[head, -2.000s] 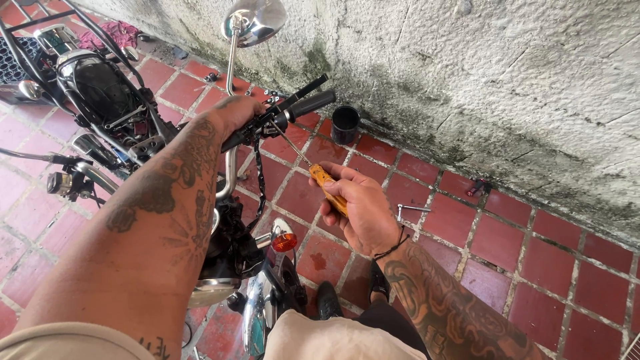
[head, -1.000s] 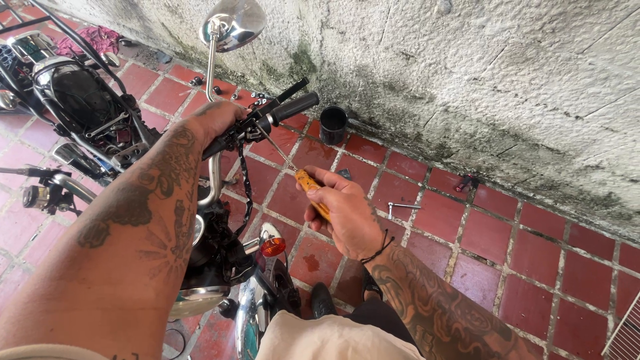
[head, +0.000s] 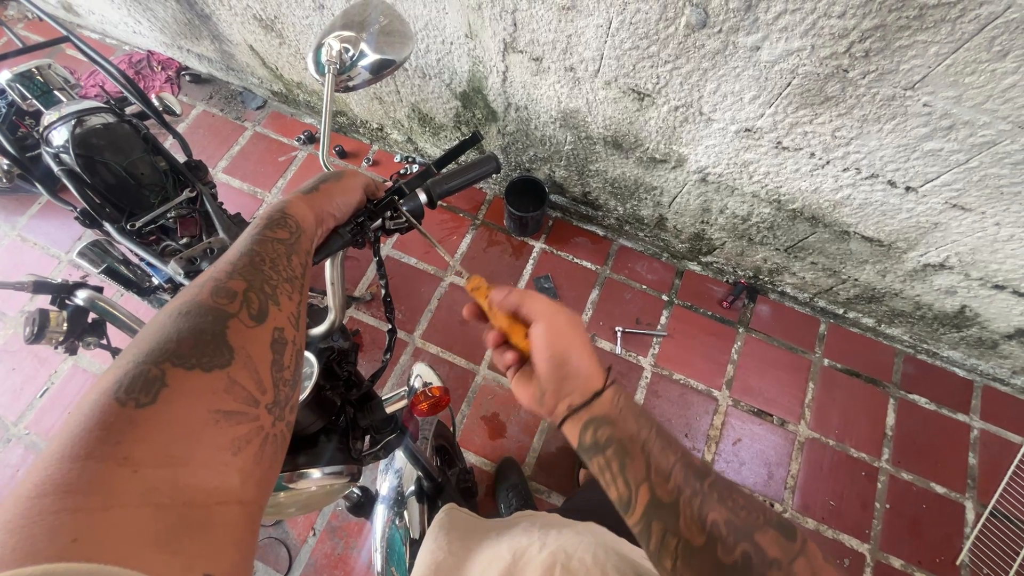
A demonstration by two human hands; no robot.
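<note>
My right hand [head: 540,344] grips the orange handle of a screwdriver [head: 498,314]. Its thin shaft points up and left, and the tip meets the underside of the black switch housing [head: 394,210] on a motorcycle's handlebar. My left hand [head: 340,196] lies over the handlebar beside that housing, its fingers largely hidden behind the wrist and the black parts. Outward from there are the black rubber grip [head: 462,178] and a black lever [head: 458,152]. A wrapped cable [head: 388,308] hangs below the bar.
A chrome mirror [head: 364,48] rises beside the rough wall [head: 720,120]. On the red tiles are a black cup [head: 526,206], a T-shaped metal tool [head: 640,331], small parts [head: 340,151] and a pink cloth [head: 136,76]. An orange turn signal [head: 430,400] sticks out nearer me.
The screwdriver stays in my right hand with its tip at the switch housing, and my left hand keeps its place on the handlebar. The view has shifted somewhat.
</note>
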